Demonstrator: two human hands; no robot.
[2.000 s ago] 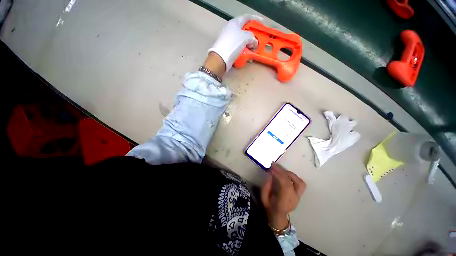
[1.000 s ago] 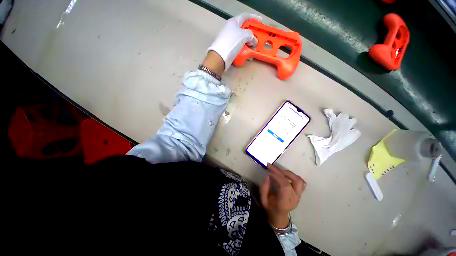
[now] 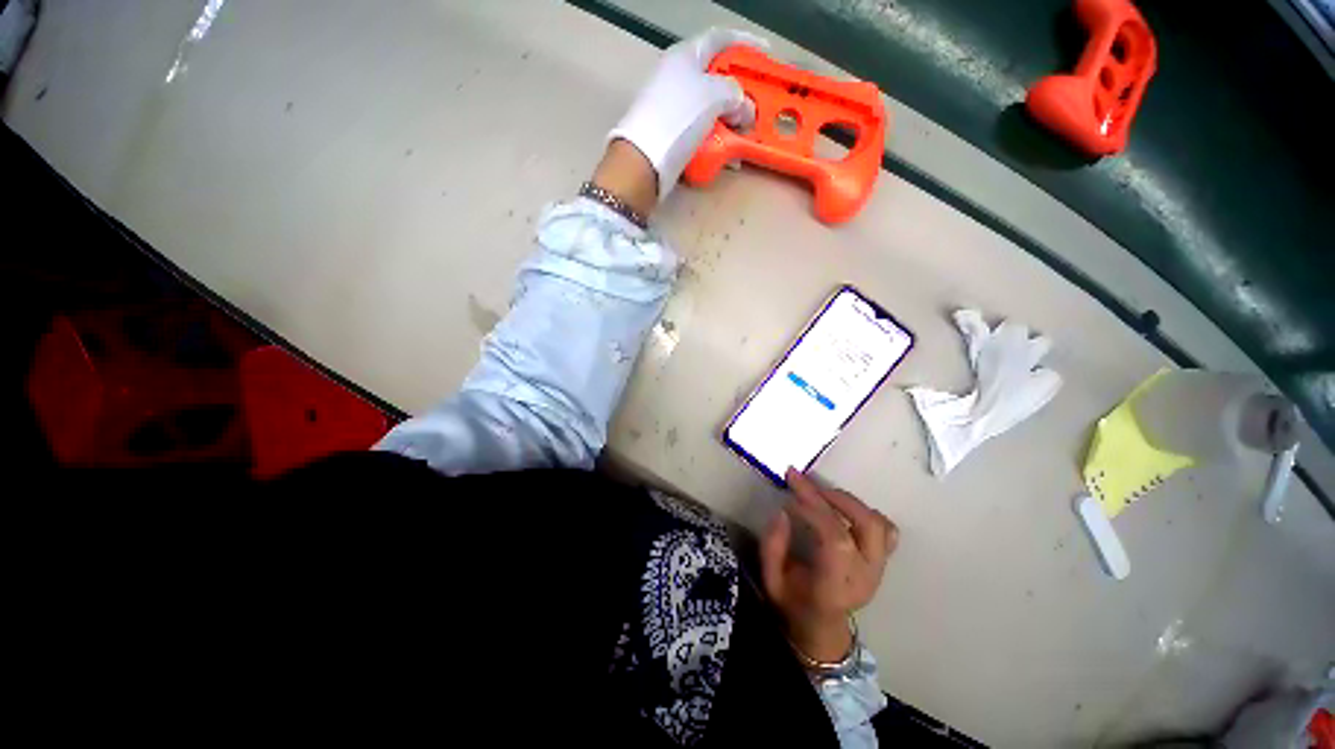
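My left hand (image 3: 681, 110), in a white glove, grips the left end of an orange controller shell (image 3: 802, 129) at the bench's far edge. The shell has round and oblong holes. A smartphone (image 3: 820, 386) with a lit white screen and a small blue button lies on the bench. My right hand (image 3: 832, 553) is bare, with fingers bent and a fingertip at the phone's lower end. It holds nothing that I can see. A crumpled white glove (image 3: 985, 391) lies right of the phone.
Another orange shell (image 3: 1097, 79) lies on the green belt (image 3: 966, 59) beyond the rail. On the off-white bench (image 3: 366, 176), at right, are yellow paper (image 3: 1130, 460), a clear bottle (image 3: 1208, 413) and two slim white items. Red stools (image 3: 308, 417) stand at left. Something blurred shows at lower right.
The shell on the belt has moved up and left, and another has left the view. The blurred shape at lower right shows more. My hands have hardly moved.
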